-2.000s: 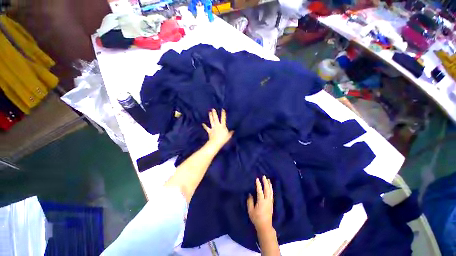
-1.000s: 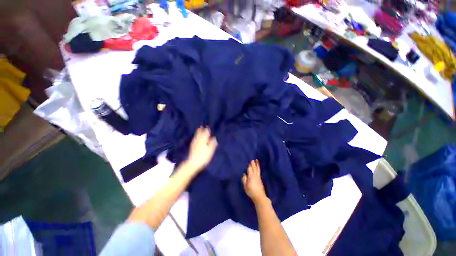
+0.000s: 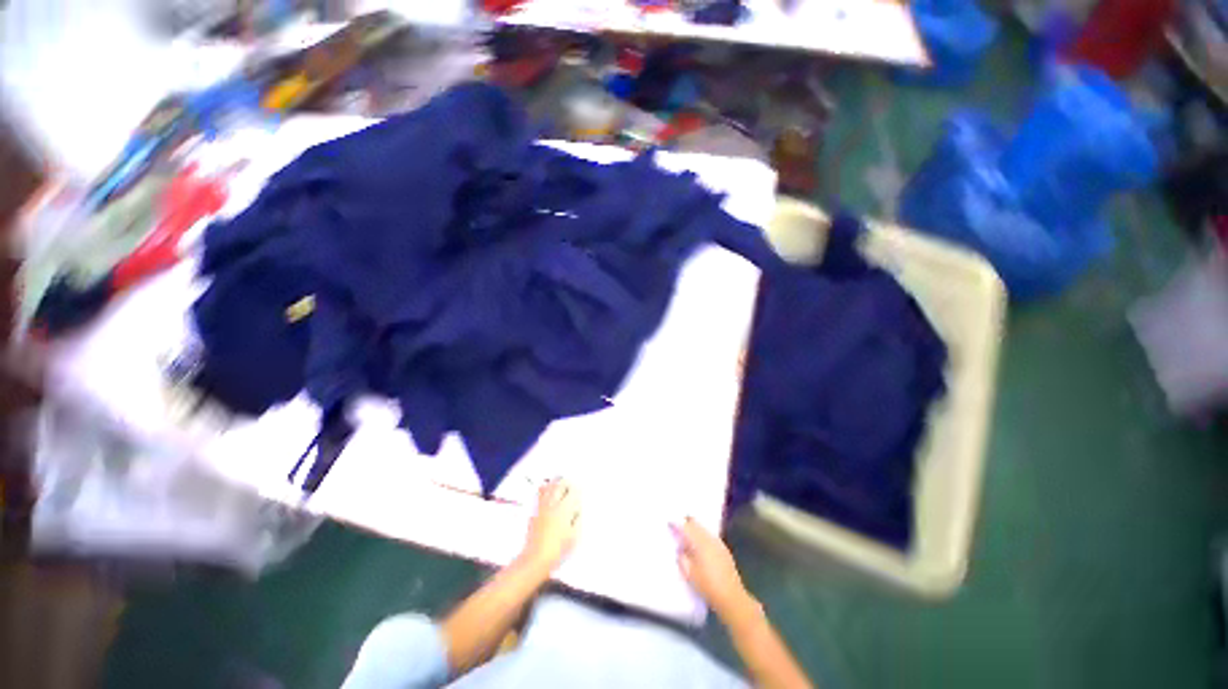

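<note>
A large crumpled heap of navy garments (image 3: 458,256) lies on the white-topped table (image 3: 673,390), with a small yellowish patch at its left part. My left hand (image 3: 552,522) is at the table's near edge, just below the heap's lowest point and apart from the cloth. My right hand (image 3: 700,555) is near the table's right corner, also off the cloth. Both hands are small and blurred, and I cannot tell if the fingers hold anything. More navy cloth (image 3: 848,404) hangs over the table's right end into a cream plastic bin (image 3: 979,350).
Red and pale cloth scraps (image 3: 168,229) lie at the table's left end, with clear plastic bags (image 3: 148,491) hanging at its edge. Blue plastic bags (image 3: 1037,175) stand on the green floor beyond the bin. Another white table (image 3: 808,34) is at the back.
The view has turned right, so the bin shows more fully. Both hands have come off the navy heap towards the near table edge. The heap now lies farther from me.
</note>
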